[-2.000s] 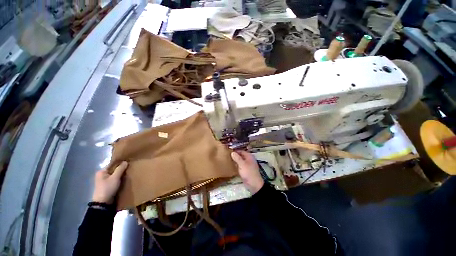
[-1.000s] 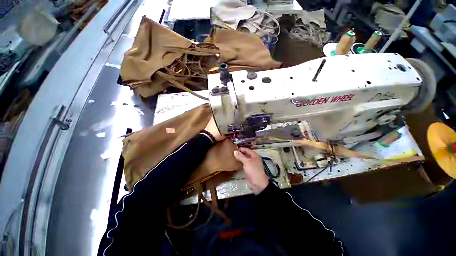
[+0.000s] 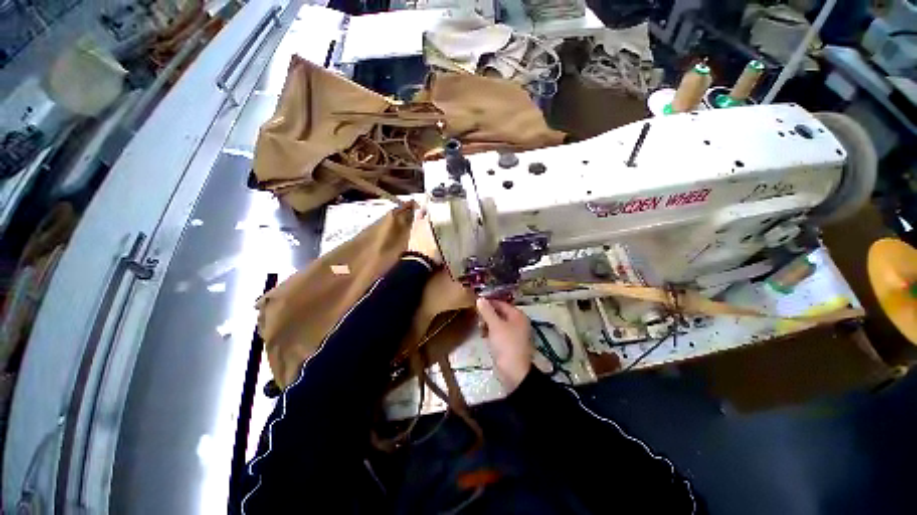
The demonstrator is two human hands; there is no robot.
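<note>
A brown tote bag body [image 3: 337, 287] with a small pale tag lies on the sewing machine bed, its right edge at the presser foot area [image 3: 493, 280]. My left hand [image 3: 423, 239] is on the bag's far edge, beside the machine head and partly hidden by it. My right hand [image 3: 507, 337] pinches the bag's near right corner just in front of the needle area. Brown handles [image 3: 452, 397] hang off the near edge. My left sleeve covers part of the bag. The white sewing machine [image 3: 644, 181] has red lettering.
A heap of brown bags [image 3: 322, 121] with tangled handles lies beyond the machine. Dark loop-handled snips [image 3: 553, 347] lie right of my right hand. A tan band [image 3: 644, 293] crosses the bed. Thread cones [image 3: 690, 89] stand behind. A metal-topped bench [image 3: 181, 332] runs along the left.
My left hand has moved from the bag's near left corner to its far edge by the machine head. The bag's near right part has swung towards the needle area. My right hand has stayed near the needle.
</note>
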